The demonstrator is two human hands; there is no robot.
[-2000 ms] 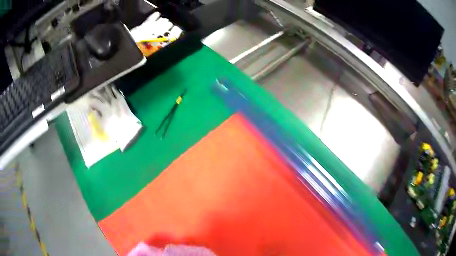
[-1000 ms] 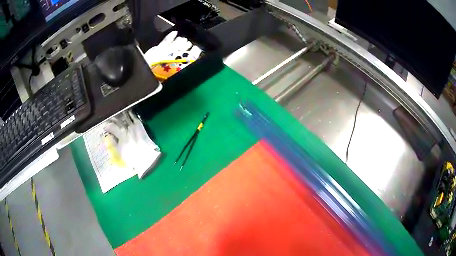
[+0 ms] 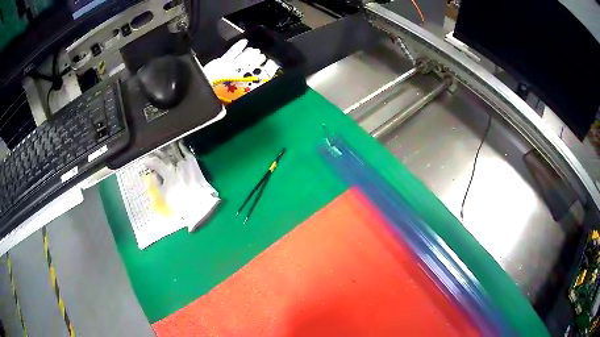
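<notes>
Neither of my hands shows in the head view. The large red mat [image 3: 316, 263] lies nearest in front of me on the green mat [image 3: 158, 276], with a darker shadow at its lower middle. A bundle of long clear bluish strips [image 3: 421, 243] lies along its far right edge. Black tweezers [image 3: 262, 184] with a yellow mark lie spread in a V on the green mat. Papers [image 3: 138, 210] with a crumpled whitish glove [image 3: 181, 181] on them lie left of the tweezers.
A black keyboard [image 3: 59, 145] and mouse [image 3: 162, 81] sit on a raised shelf at left. A black box [image 3: 289, 62] holds white and yellow items. The conveyor's metal rail [image 3: 414, 108] crosses a shiny bed. A circuit board [image 3: 584, 283] is at the right edge; a dark monitor [image 3: 533, 52] stands beyond.
The view has shifted, so the bench items sit lower and further right than two seconds ago. The pinkish shape at the bottom edge has left the view. Tweezers, mats and strips appear unmoved on the bench.
</notes>
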